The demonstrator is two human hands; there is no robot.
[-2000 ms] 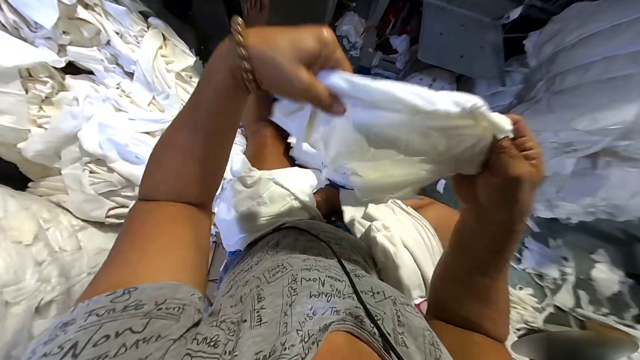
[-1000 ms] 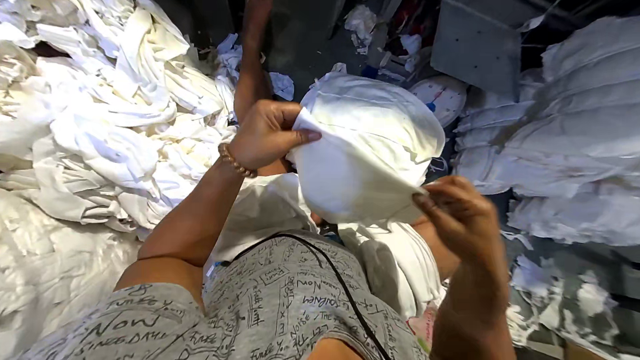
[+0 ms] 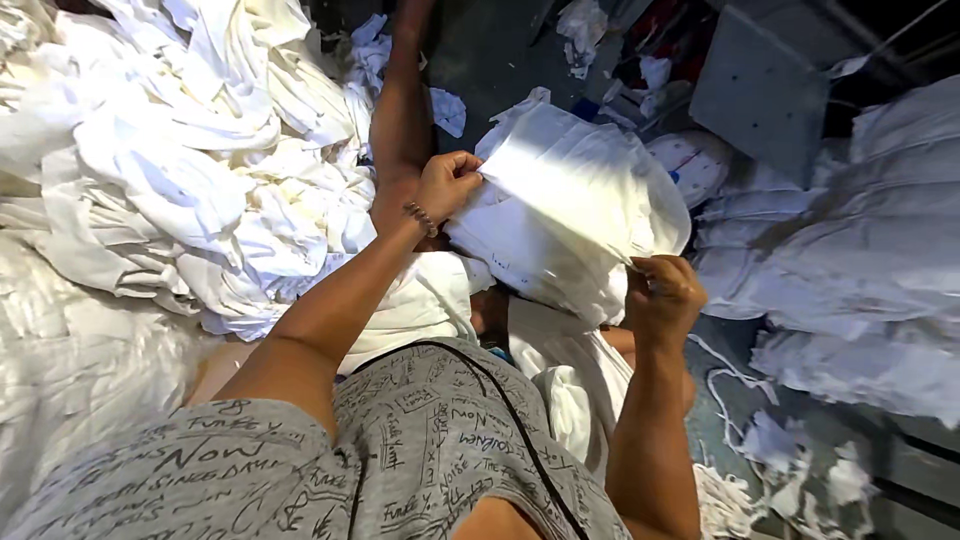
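A piece of white cloth (image 3: 559,199) is stretched between my two hands. My left hand (image 3: 448,187), with a beaded bracelet at the wrist, pinches its upper left corner between thumb and fingers. Lower down on the right, my right hand (image 3: 664,300) pinches another edge of it. The cloth lies over a rounded white cloth bundle (image 3: 517,247) in front of my body, and its folds cover part of that bundle. More white cloth (image 3: 420,307) is draped across my lap.
Heaped white cloth (image 3: 172,157) fills the left side. Stacked white cloth bundles (image 3: 862,247) stand at the right. A grey metal plate (image 3: 757,97) is at the upper right. Scraps and strips (image 3: 772,442) lie on the floor at the lower right.
The cloth was held up in both hands two seconds ago; now it is spread low over the bundle. My left hand has moved left and down from its earlier raised place.
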